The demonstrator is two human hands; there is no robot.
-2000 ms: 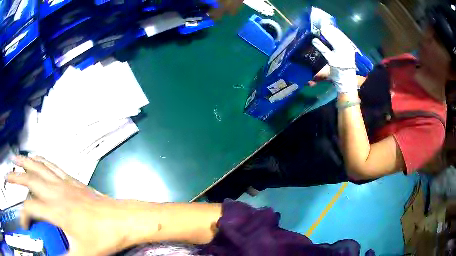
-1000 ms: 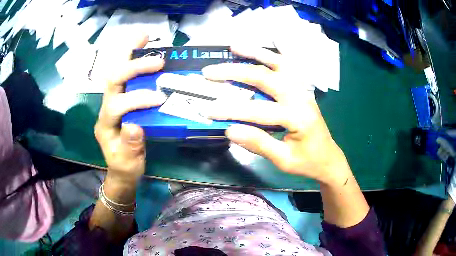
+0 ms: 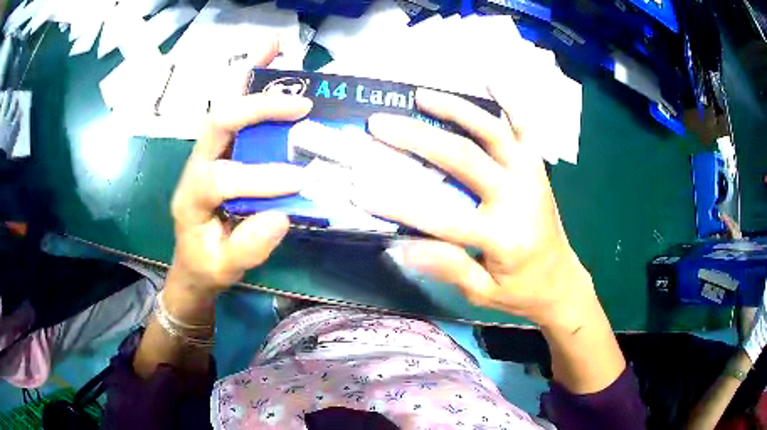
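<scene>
A blue and black retail colour box (image 3: 267, 148) printed "A4 Lami..." is held over the front of the green bench, its printed face up. My left hand (image 3: 223, 193) grips its left end, fingers on top and thumb at the near edge. My right hand (image 3: 496, 210) grips its right part, fingers spread over the face and thumb at the near edge. The fingers cover part of the print and of the pictured white machine. Behind the box lie heaps of white paper leaflets (image 3: 471, 50).
Blue boxes (image 3: 538, 17) stand along the back of the green bench (image 3: 597, 243). At the right are a blue tape dispenser (image 3: 711, 189), another blue box (image 3: 715, 273) and a coworker's arm (image 3: 723, 395). A person's gloved hand (image 3: 10, 122) shows at the left edge.
Since one second ago, both hands and the box have shifted slightly right and the box tilts a little. Two seconds ago one hand reached to the papers; now both hold a box.
</scene>
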